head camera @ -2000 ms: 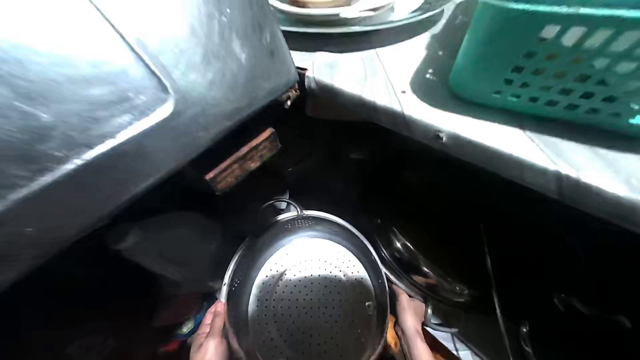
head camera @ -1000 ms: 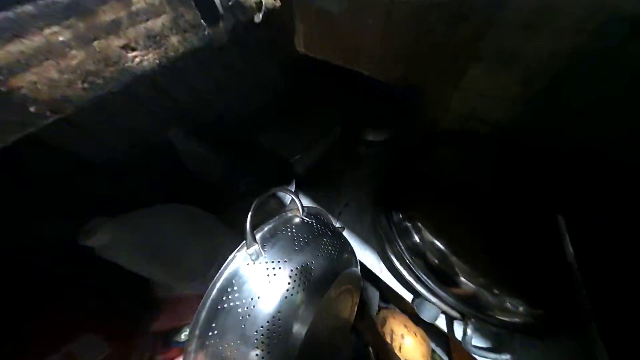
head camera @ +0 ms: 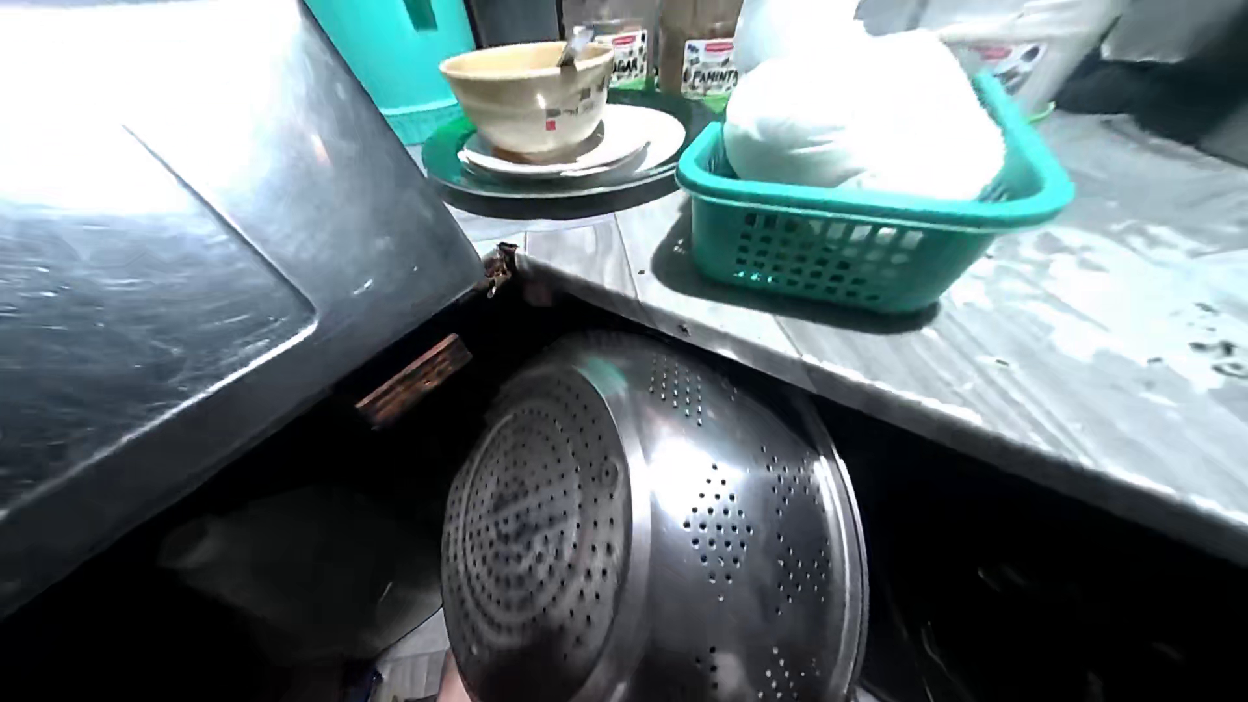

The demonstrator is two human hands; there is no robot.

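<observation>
A perforated stainless steel colander (head camera: 717, 526) fills the lower middle of the head view, tilted on its side with its dotted base turned to the left. Part of my left hand (head camera: 451, 681) shows at the bottom edge against the colander's lower left side; most of it is hidden behind the metal. My right hand is out of sight. Just beyond the colander runs the edge of a grey countertop (head camera: 1072, 409).
A metal sink or sheet surface (head camera: 146, 253) slopes at the left, above a rusty bar (head camera: 414, 380). On the counter stand a green plastic basket (head camera: 819, 253) with white bags and a bowl (head camera: 531, 97) on stacked plates. Dark space lies below.
The colander's open inside faced me two seconds ago, with both hands at its sides; now its outside and base face me. The view has swung back up from the dark space to the countertop.
</observation>
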